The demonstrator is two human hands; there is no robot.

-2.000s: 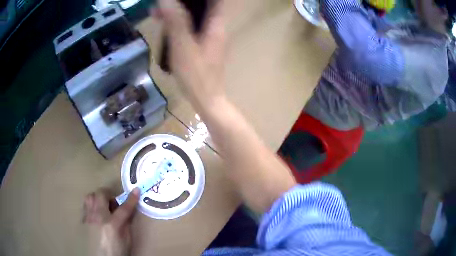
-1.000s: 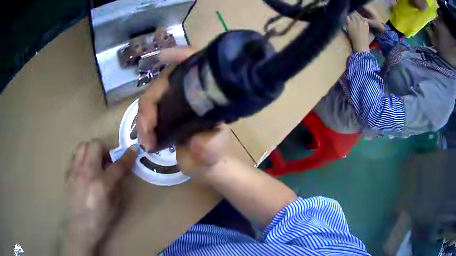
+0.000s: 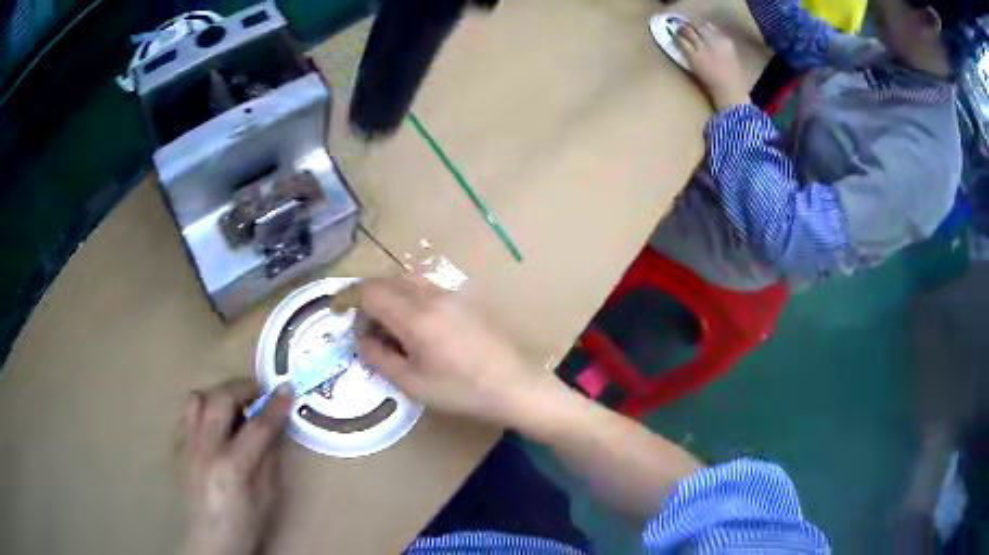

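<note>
The round white slotted plate [image 3: 347,434] lies flat on the tan table. A pale bluish strip [image 3: 315,379] runs from its centre to its left edge. My left hand [image 3: 239,455] pinches the strip's outer end at the plate's edge. My right hand [image 3: 423,347] is over the plate's upper right part, fingertips down near the disc centre; whether they hold a small part is hidden. The black electric screwdriver [image 3: 401,71] hangs above the table, clear of both hands.
The silver-grey screw feeder [image 3: 244,195] stands just behind the plate. A green strip [image 3: 466,190] and shiny clear tape [image 3: 437,267] lie on the table to the right. A seated neighbour [image 3: 781,184] touches another white plate [image 3: 675,43]. A red stool [image 3: 694,325] stands beyond the table edge.
My right hand has let go of the screwdriver, which now hangs farther back, and is bare over the plate. My left hand still holds the strip. The neighbour's arm has moved.
</note>
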